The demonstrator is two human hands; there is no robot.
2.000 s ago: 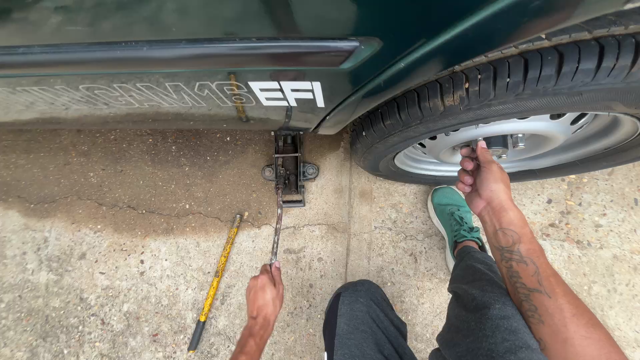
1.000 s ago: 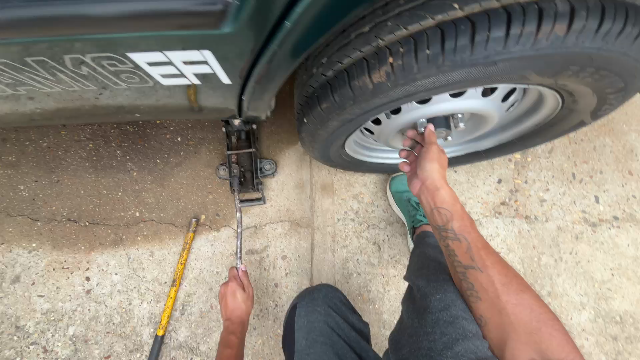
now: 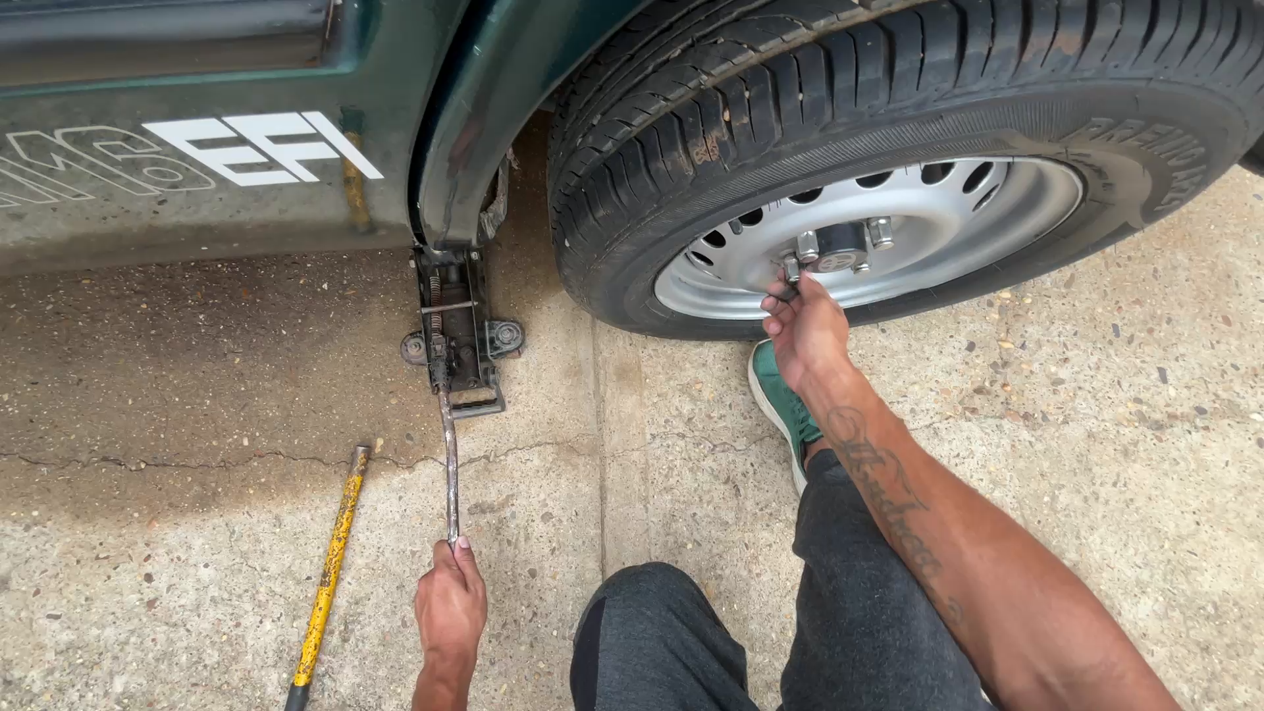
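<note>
My left hand (image 3: 451, 597) is closed around the lower end of a metal jack handle (image 3: 451, 464). The handle's top end meets a black trolley jack (image 3: 456, 321), which stands on the concrete at the lower edge of the green car body (image 3: 286, 222). My right hand (image 3: 807, 326) has its fingertips on a lug nut (image 3: 792, 269) at the lower left of the silver wheel rim (image 3: 928, 212). More lug nuts surround the dark centre cap (image 3: 837, 247). The black tire (image 3: 632, 227) rises just right of the jack.
A worn yellow bar (image 3: 331, 573) with a dark grip lies on the cracked concrete, left of my left hand. My green shoe (image 3: 780, 400) is just below the tire. My knee (image 3: 657, 612) is between my two arms.
The view has shifted right and closer to the wheel. My left hand stays on the jack handle, and my right hand stays at the wheel's lug nuts.
</note>
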